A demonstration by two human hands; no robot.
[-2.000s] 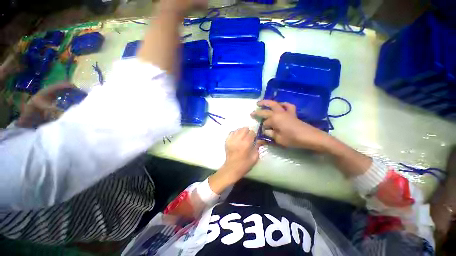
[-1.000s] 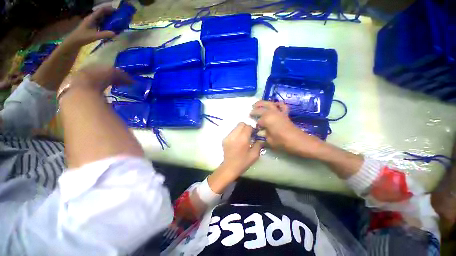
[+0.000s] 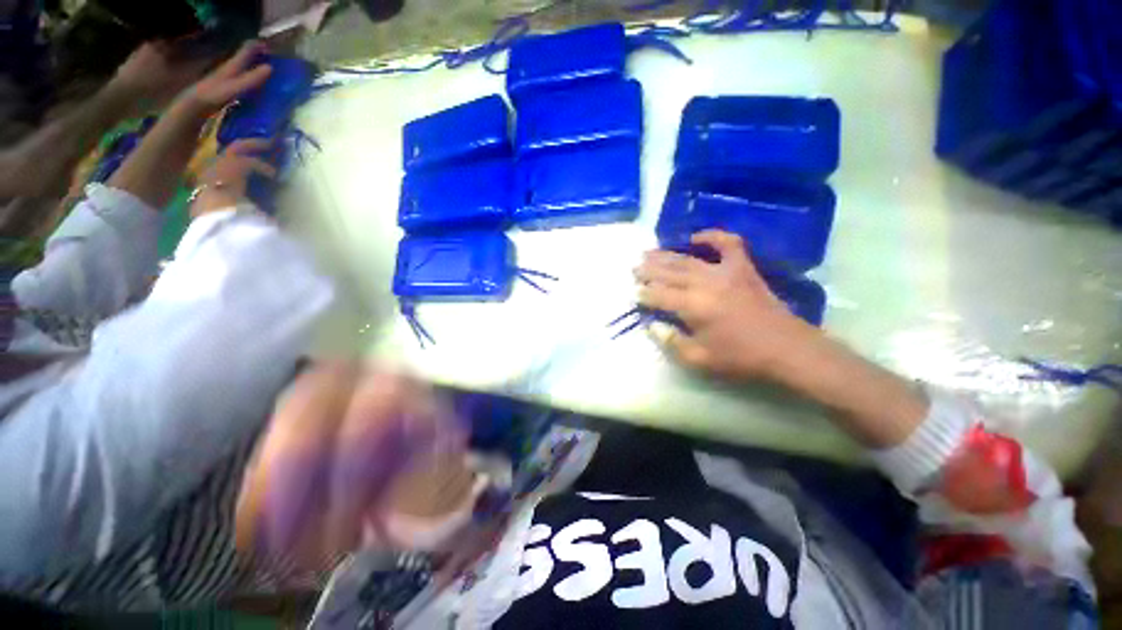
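Observation:
My right hand (image 3: pixel 726 308) lies over the left end of the nearest blue case (image 3: pixel 802 299), with fingers curled on it. Short blue cord tails (image 3: pixel 630 321) stick out to the left of my fingers. Most of this case is hidden under the hand. My left hand (image 3: pixel 351 455) is large and badly blurred at lower left, close to the camera and off the table; whether it holds anything cannot be told. Two more glossy cases, a middle one (image 3: pixel 748 224) and a far one (image 3: pixel 758 138), lie in a column beyond my right hand.
Several blue cases (image 3: pixel 576 182) lie in close rows at centre-left. Another person's hands (image 3: pixel 234 160) hold a blue case (image 3: pixel 273 96) at far left. A dense blue stack (image 3: pixel 1034 111) stands at right. Loose cords (image 3: pixel 787 21) lie along the back edge, another cord (image 3: pixel 1070 373) at right.
My left hand has left the cord at my right hand and moved left, towards the camera. My right hand has opened out over the case. The other person's left-side cases are gone from the rows.

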